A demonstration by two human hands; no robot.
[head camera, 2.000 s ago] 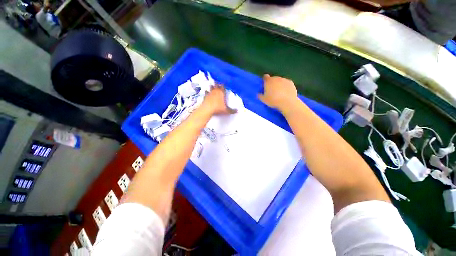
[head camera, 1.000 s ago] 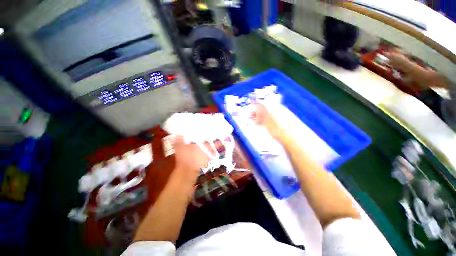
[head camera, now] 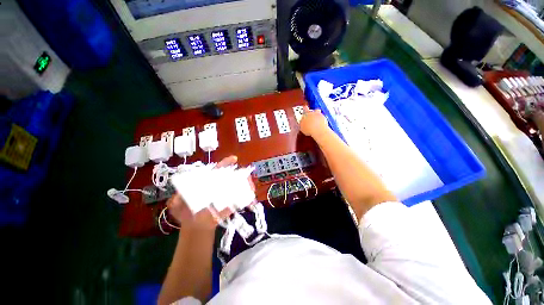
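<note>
My left hand [head camera: 194,208] holds a bunch of white adapters [head camera: 215,187] over the near edge of the red-brown board [head camera: 238,156], cables hanging down. My right hand [head camera: 314,124] is at the board's right side, between the rightmost outlet [head camera: 299,113] and the blue tray [head camera: 438,140]; its fingertips are partly hidden, so I cannot tell if it holds anything. Several white adapters [head camera: 160,151] sit at the left group of outlets. The right-group outlets [head camera: 262,125] show their slots. More adapters [head camera: 358,89] lie at the tray's far end on a white sheet [head camera: 396,152].
Behind the board stand a grey test cabinet [head camera: 218,71] with lit meters and a black fan [head camera: 318,28]. A small black object [head camera: 212,110] is at the board's far edge. Adapters [head camera: 518,238] lie on the green belt [head camera: 471,208] at right. Another person's hand [head camera: 540,119] is at far right.
The view has swung from the tray to the board. My left hand has left the tray and now holds the adapter bunch. My right hand has moved from inside the tray to the board's right side.
</note>
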